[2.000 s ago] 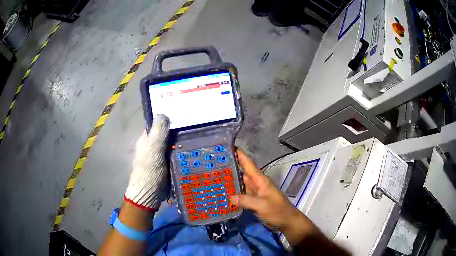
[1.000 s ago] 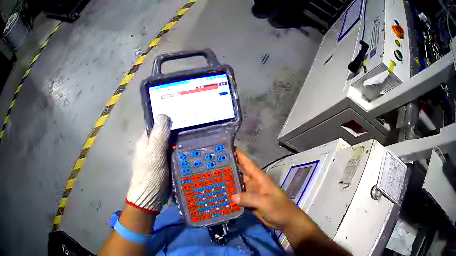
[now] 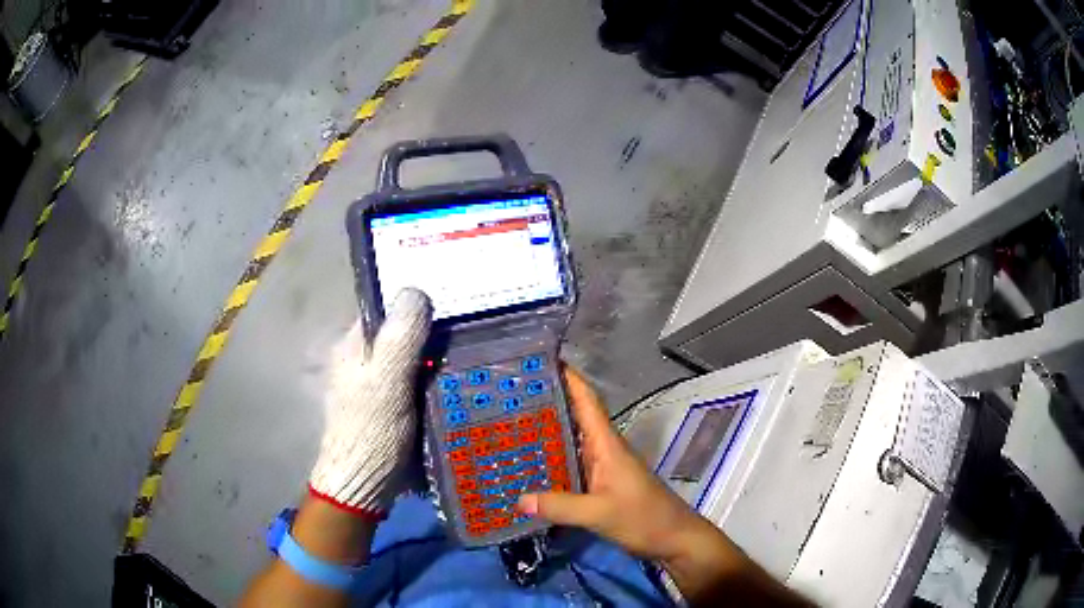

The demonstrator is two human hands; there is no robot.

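Observation:
A grey teach pendant (image 3: 493,339) with a top handle, a bright screen and blue and orange-red keys is held upright in front of me. My left hand (image 3: 371,410), in an off-white knit glove with a red cuff edge, grips its left side, the thumb over the screen's lower left corner. My bare right hand (image 3: 612,481) holds its lower right side, the thumb on the lower keys. The fingers behind the pendant are hidden. A cable leaves its bottom end.
White machine cabinets (image 3: 761,273) stand at the right, with an orange button (image 3: 945,83) and a small panel screen (image 3: 710,439). Yellow-black tape (image 3: 256,253) curves over the grey floor at the left. A bucket (image 3: 42,74) stands at the upper left.
The pendant and both hands have moved slightly down and right. My right thumb has moved left across the lower keys from the right edge of the keypad.

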